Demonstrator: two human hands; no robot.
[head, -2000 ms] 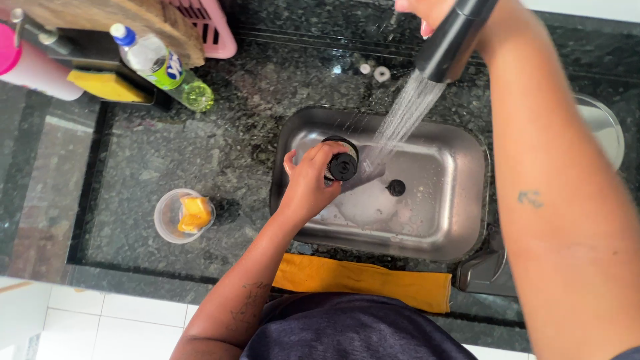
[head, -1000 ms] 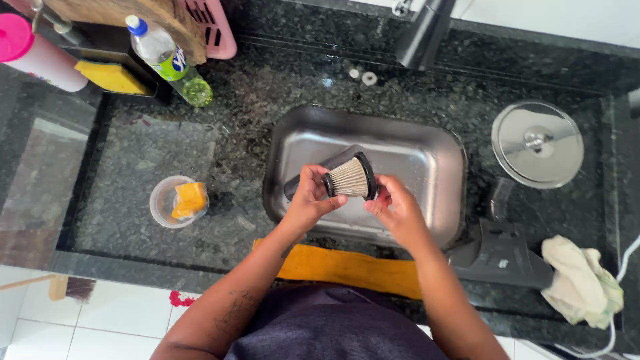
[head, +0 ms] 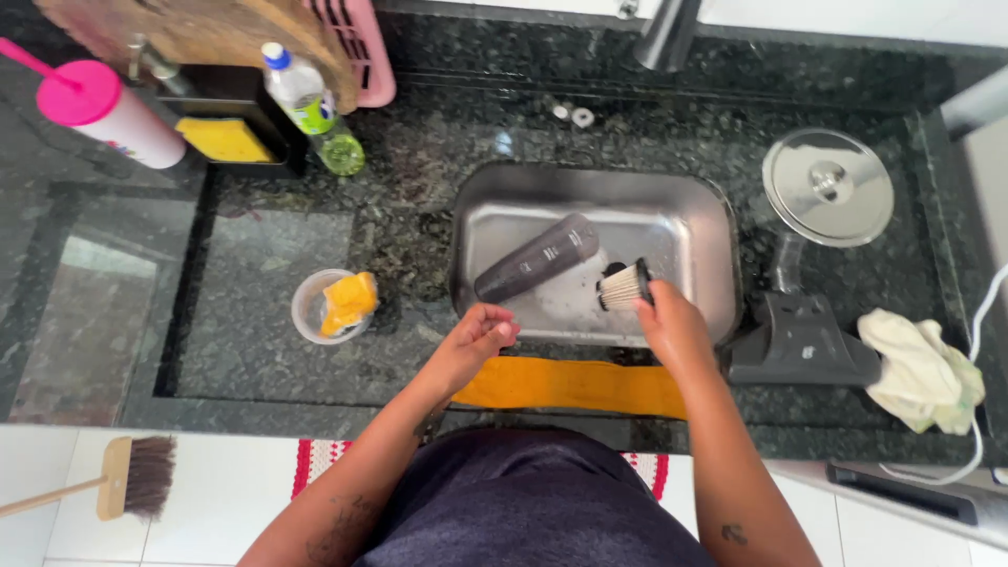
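My right hand (head: pixel 677 323) grips the black rim of a pleated vacuum filter (head: pixel 620 288) over the right part of the stainless steel sink (head: pixel 713 236). My left hand (head: pixel 476 346) is over the sink's front-left edge, its fingers curled loosely with nothing seen in them. A dark translucent plastic dust container (head: pixel 539 258) lies slanted in the basin, left of the filter. Part of the black drain piece (head: pixel 614 269) shows behind the filter. An orange cloth (head: pixel 567 384) lies along the counter's front edge, between my forearms.
Left on the granite stand a plastic tub with a yellow cloth (head: pixel 349 299), a detergent bottle (head: pixel 315 114), a sponge holder (head: pixel 236 87) and a pink-lidded cup (head: pixel 118 118). Right are a metal lid (head: pixel 827 187), a dark vacuum nozzle (head: pixel 799 346) and a pale cloth (head: pixel 917 366). The faucet (head: pixel 668 35) hangs behind.
My left hand has let go of the filter and moved away from it. My right hand has carried the filter to the right. Water ran from the faucet two seconds ago; none is seen now.
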